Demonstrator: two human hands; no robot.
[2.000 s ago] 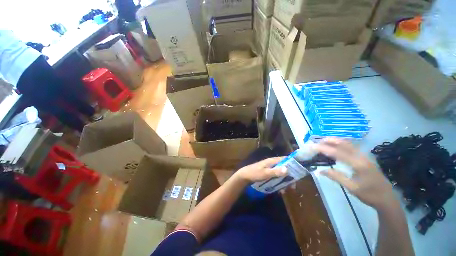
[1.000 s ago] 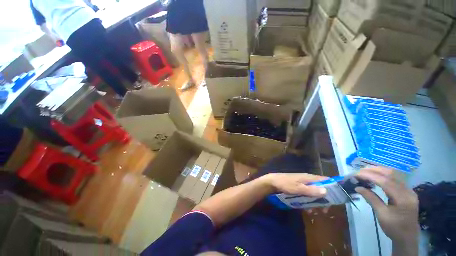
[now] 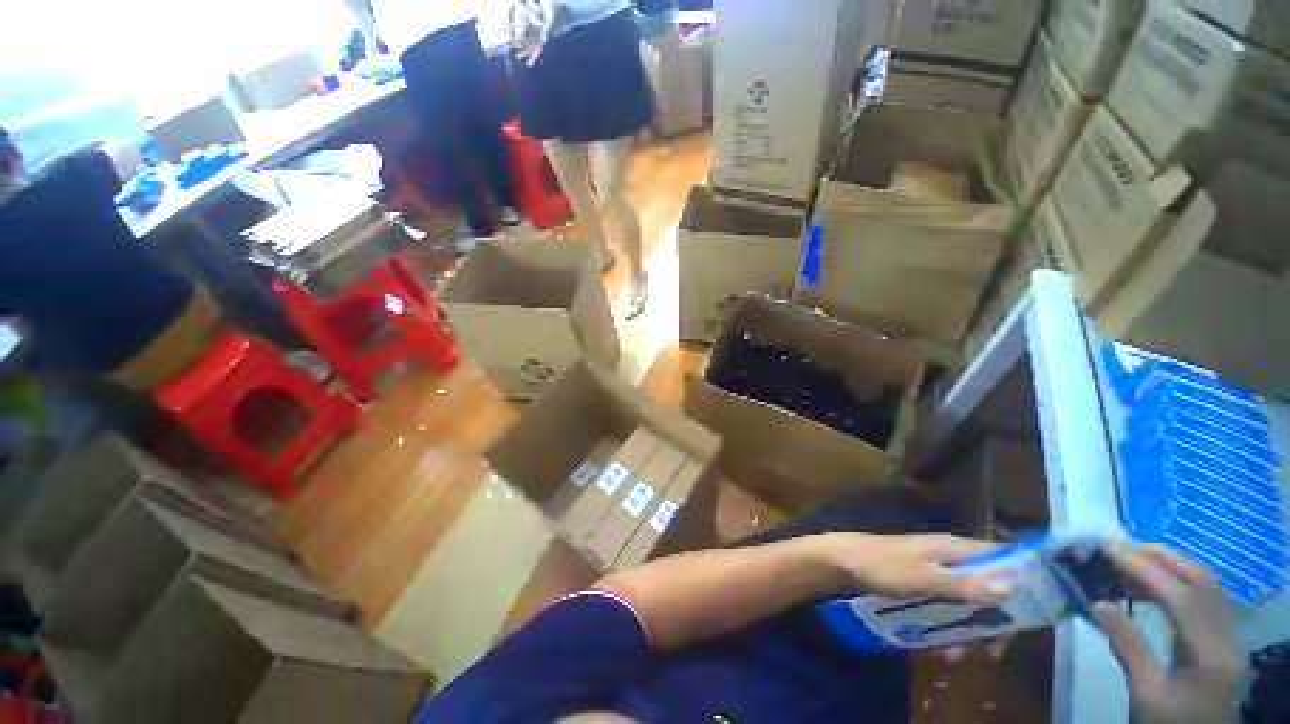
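My left hand [image 3: 927, 569] holds a blue and white retail box [image 3: 941, 618] printed with black plugs, low in front of me beside the table edge. My right hand [image 3: 1167, 611] is at the box's right end, with its fingers on a small black cable bundle [image 3: 1089, 569] at the opening. How far the bundle is inside is blurred. A row of blue and white retail boxes [image 3: 1203, 474] stands on the white table [image 3: 1054, 410]. Part of a black cable heap [image 3: 1269, 685] shows at the right edge.
An open master carton [image 3: 601, 439] on the floor holds several inner cartons with white labels. Behind it stands an open carton of black cables [image 3: 806, 382]. Red stools [image 3: 262, 410], empty cartons [image 3: 212, 622] and people [image 3: 587, 85] are at the left and back.
The view has swung left, so the table and heap have shifted right in the picture. My left hand still holds the box, and my right hand stays at its open end with the cable.
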